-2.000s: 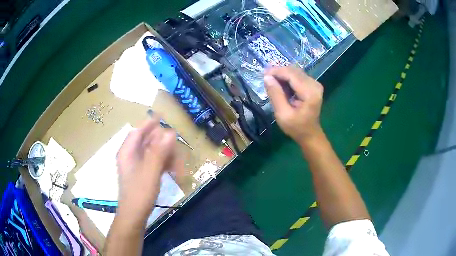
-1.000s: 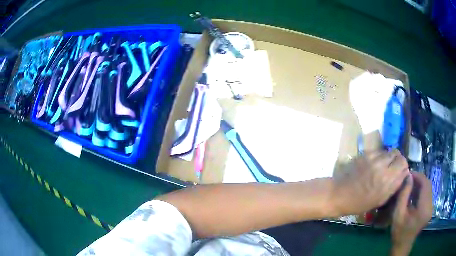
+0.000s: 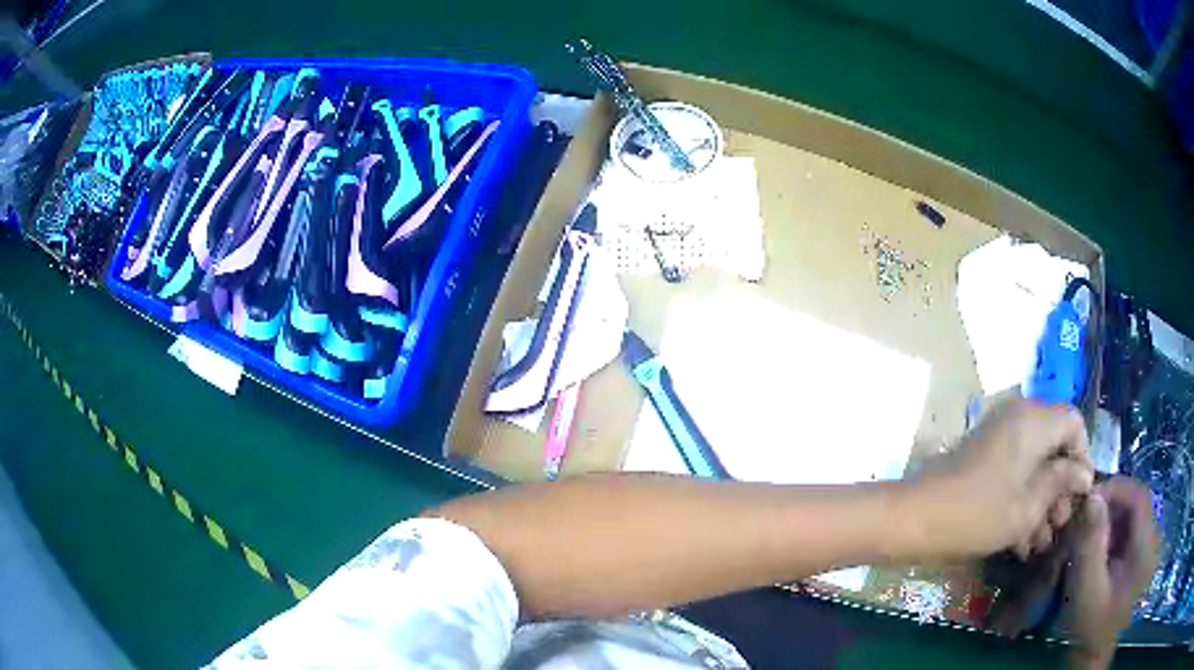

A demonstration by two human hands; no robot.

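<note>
My left hand [image 3: 1015, 478] reaches across the tray to its right end, fingers curled and fingertips pinched together. My right hand [image 3: 1113, 543] is close beside it, fingers bent, partly blurred. Anything small between the fingertips is too small or hidden to tell. A black and light-blue pen device [image 3: 678, 422] lies on the white paper sheet [image 3: 799, 373], its lower end reaching my left forearm. The blue tool [image 3: 1063, 343] lies just beyond my left hand, its lower part hidden by the hand.
The cardboard tray [image 3: 838, 131] holds a pink-and-black shell [image 3: 557, 327], a pink slim tool [image 3: 562, 425], a white cup [image 3: 707, 131] with dark tools, small screws [image 3: 897, 268] and a crumpled white sheet [image 3: 1008, 295]. The blue bin [image 3: 445, 282] of units stands left; bagged parts [image 3: 1165, 419] lie right.
The view has swung left, bringing the blue bin into sight. My hands, apart two seconds ago, are now together at the tray's right end. The pen device still lies on the paper.
</note>
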